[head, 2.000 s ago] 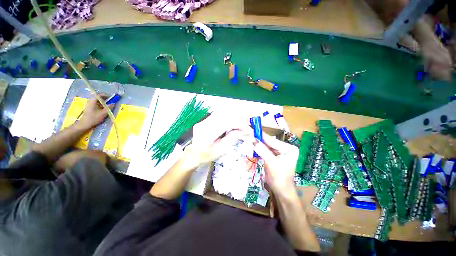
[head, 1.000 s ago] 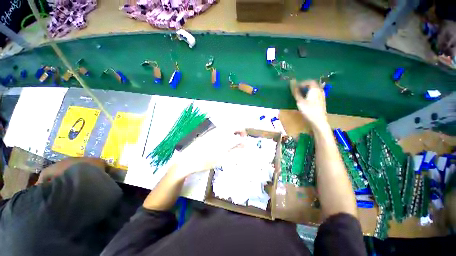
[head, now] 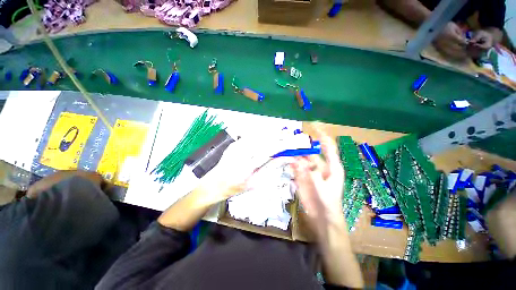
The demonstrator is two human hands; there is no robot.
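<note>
A blue battery cell [head: 297, 152] is between my hands, over the far part of the open cardboard box [head: 260, 228]. My right hand [head: 319, 178] is blurred, with thumb and fingers around the cell's right end. My left hand [head: 240, 175] is overexposed over the box's left side; its fingertips are near the cell's left end, and its grip is unclear. White paper pieces [head: 263, 201] fill the box. My hands hide part of the box.
Circuit board panels [head: 413, 187] and more blue cells [head: 472, 195] lie right. Green strands [head: 189, 144] and a dark block [head: 209, 154] lie left. Cell-and-board assemblies [head: 218, 82] lie on the green belt [head: 351, 85]. Another person's hands [head: 467, 39] show across it.
My right hand has come back from the belt to the box, and a blue cell now shows there. A cell-and-board assembly lies where it reached. The scene has shifted left in view.
</note>
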